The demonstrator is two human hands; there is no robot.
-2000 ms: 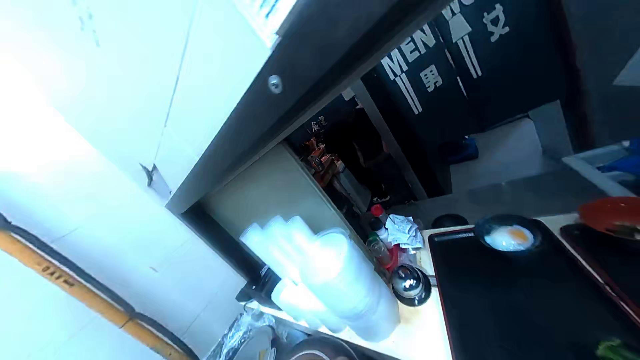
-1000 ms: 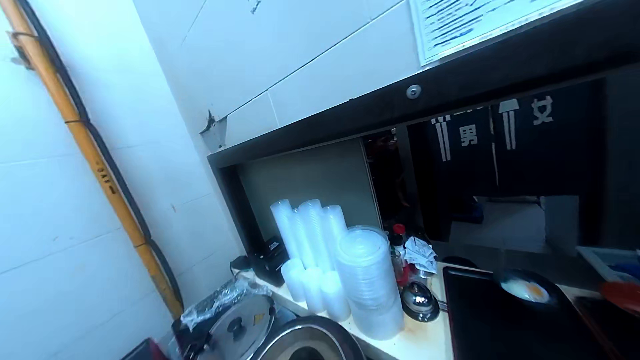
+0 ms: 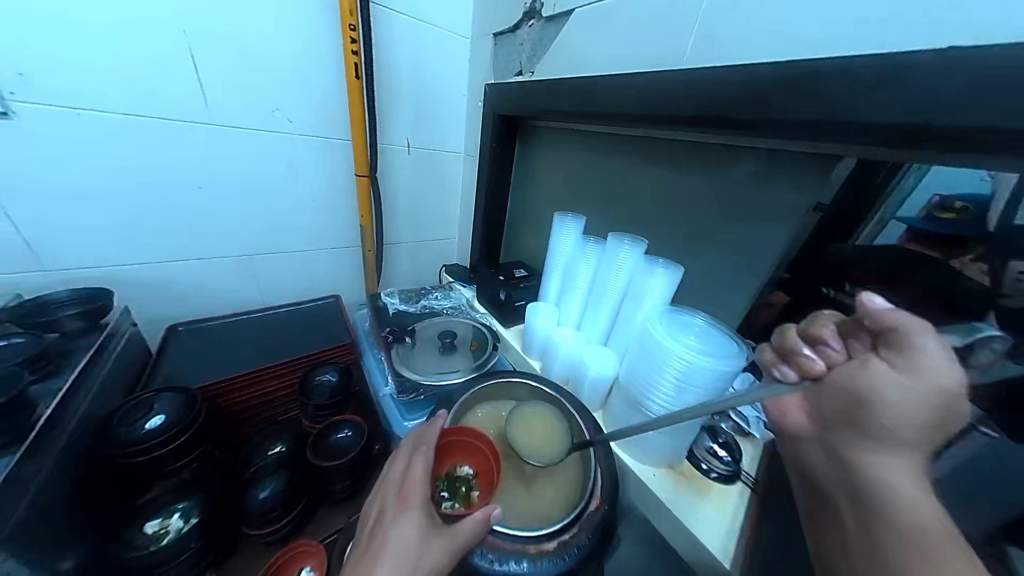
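My left hand [image 3: 420, 508] holds a small red bowl [image 3: 482, 448] with chopped greens and white bits [image 3: 458, 488] in it, over the left rim of a round soup pot [image 3: 552, 524]. My right hand [image 3: 872, 376] is closed around the handle of a metal ladle [image 3: 538, 433]. The ladle's bowl, full of cloudy yellowish broth, is at the pot, just right of the red bowl. More of the same broth [image 3: 544, 492] fills the pot below.
Stacked clear plastic cups [image 3: 612, 280] and lids [image 3: 688, 352] stand on the ledge beside a call bell [image 3: 714, 454]. Behind the pot lies a glass-lidded pan [image 3: 444, 350]. Black lidded bowls [image 3: 336, 448] and dark trays [image 3: 264, 336] are at left. A person in a cap [image 3: 952, 212] is beyond the opening.
The view has swung left and down, onto the pot. Both my hands have come into view with the red bowl and the ladle; the pot, lidded in part at the frame edge before, now shows its broth.
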